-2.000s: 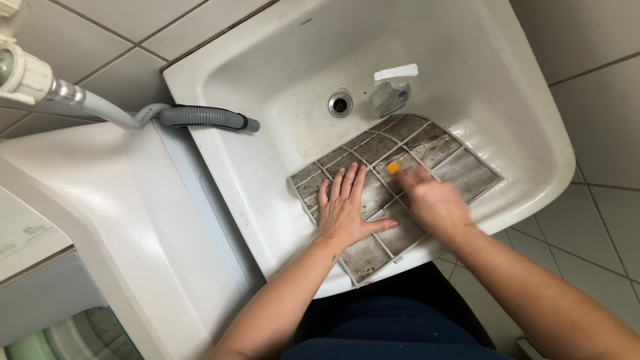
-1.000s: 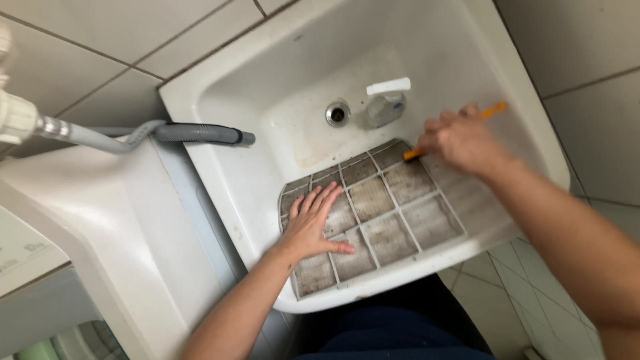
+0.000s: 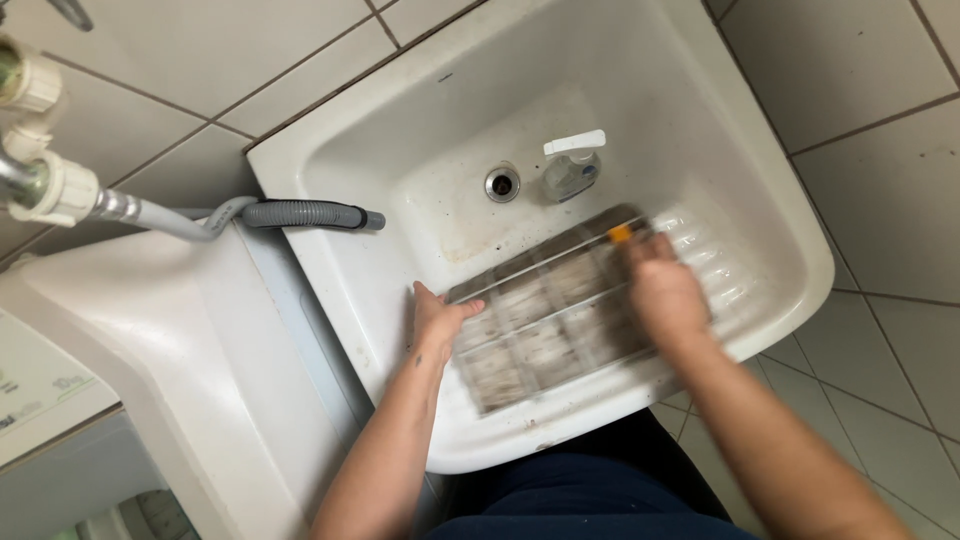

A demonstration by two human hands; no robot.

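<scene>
A dirty air filter screen with a gridded plastic frame [image 3: 551, 315], blurred by motion, lies tilted across the washboard side and front of a white laundry sink [image 3: 450, 255]. My left hand [image 3: 439, 315] is at its left edge, the thumb over the frame and the fingers partly hidden. At its right side, my right hand [image 3: 664, 292] is closed around an orange-ended tool [image 3: 619, 233]; most of that tool is hidden in the hand. Beyond the filter, a clear spray bottle with a white trigger head [image 3: 574, 169] rests in the basin near the metal drain [image 3: 502, 184].
A grey corrugated drain hose [image 3: 315, 215] hangs over the sink's left rim. White hose fittings [image 3: 56, 187] are on the tiled wall at the left. A white washing machine [image 3: 172, 315] adjoins the sink. Tiled wall [image 3: 885, 187] borders the right side.
My left hand has shifted from on top of the filter to its left edge. The filter has moved and turned in the sink. The orange tool, earlier sticking out of my right hand, is now mostly covered.
</scene>
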